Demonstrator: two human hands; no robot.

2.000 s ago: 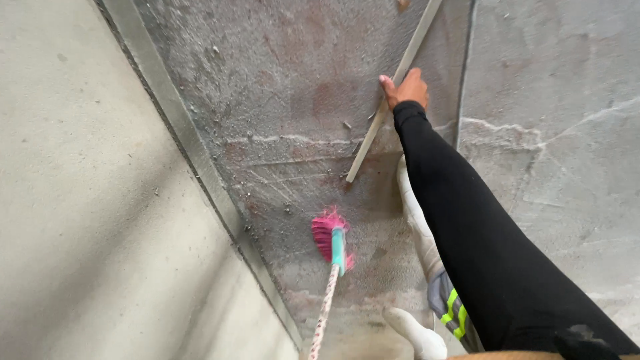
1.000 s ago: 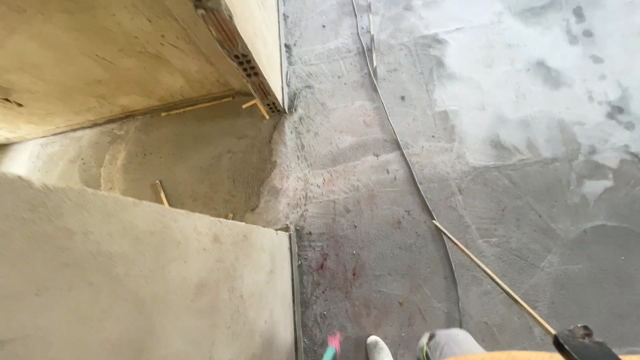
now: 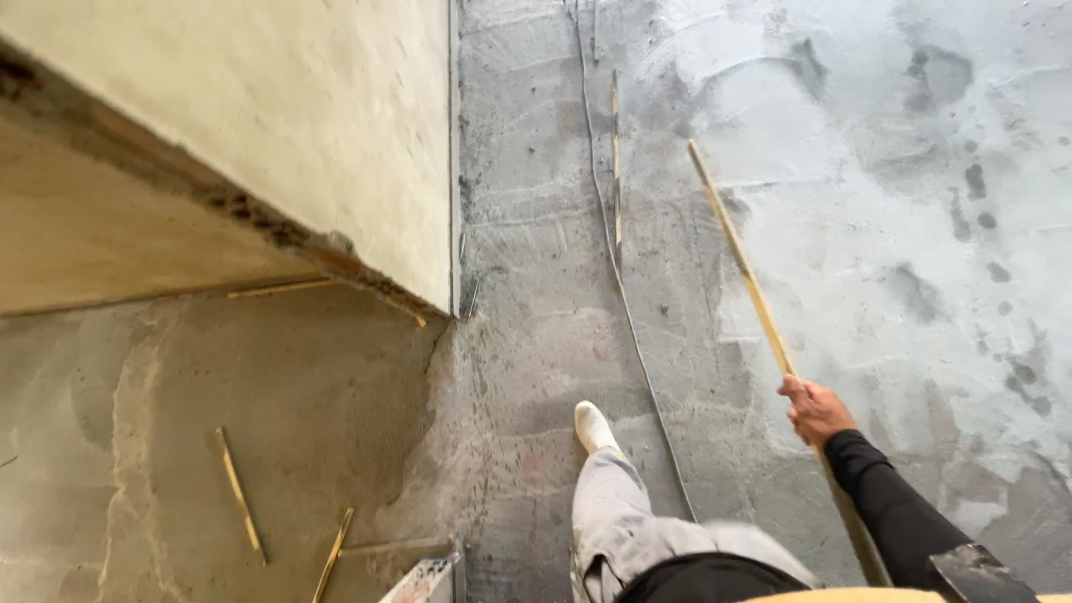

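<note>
My right hand (image 3: pixel 816 410) is closed around a long thin wooden strip (image 3: pixel 741 260) at the right of the view. The strip slants from its far tip, over the pale part of the floor, back past my black sleeve to the bottom edge. My left hand is out of view. My white boot (image 3: pixel 593 425) stands on the concrete floor to the left of the held strip.
A grey cable (image 3: pixel 624 293) runs along the floor, beside another strip (image 3: pixel 616 159). A plastered wall (image 3: pixel 360 126) with a rough broken edge stands at left. Short wooden strips (image 3: pixel 239 494) lie on the floor beyond the opening. A wall end (image 3: pixel 425 582) is at bottom.
The view has moved on along the floor. The pink-bristled broom, seen in both earlier frames, is out of view. My right hand, out of view one second ago, shows again with the strip.
</note>
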